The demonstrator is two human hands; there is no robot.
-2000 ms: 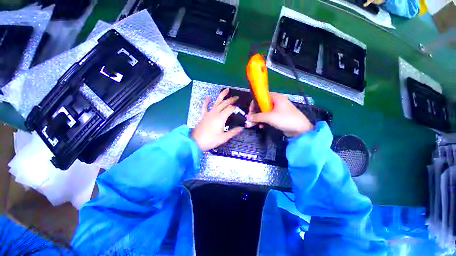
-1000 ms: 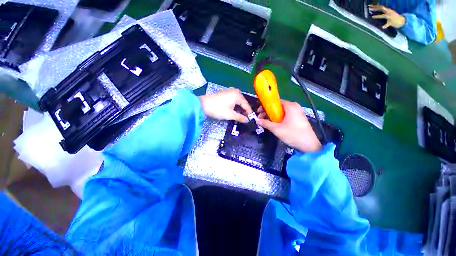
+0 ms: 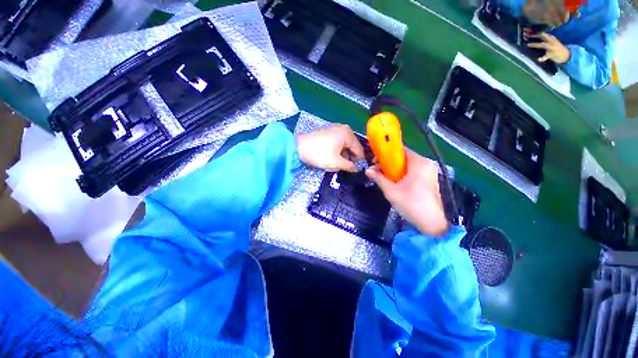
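Note:
A black plastic housing [image 3: 353, 211] lies on silvery bubble wrap [image 3: 292, 227] in front of me, partly under both hands. My right hand [image 3: 418, 192] grips the orange electric screwdriver [image 3: 387, 145], its handle upright and its nose hidden by the fingers. My left hand [image 3: 329, 148] is bent over the housing's upper left part, thumb and finger pinched at a small pale part [image 3: 362, 165]. Both hands' fingertips nearly meet there. The part's exact shape is too small to tell.
A round dark dish [image 3: 491, 256] sits right of the housing. The black cord [image 3: 437, 143] loops behind my right hand. Another housing [image 3: 210, 91] lies on wrap at left; several more lie across the green bench. A wrapped stack [image 3: 610, 301] stands lower right. Another person works at top right.
My left hand was spread flat on the housing two seconds ago; its fingers are now pinched near the right fingertips. The view has shifted, and more of the person opposite shows.

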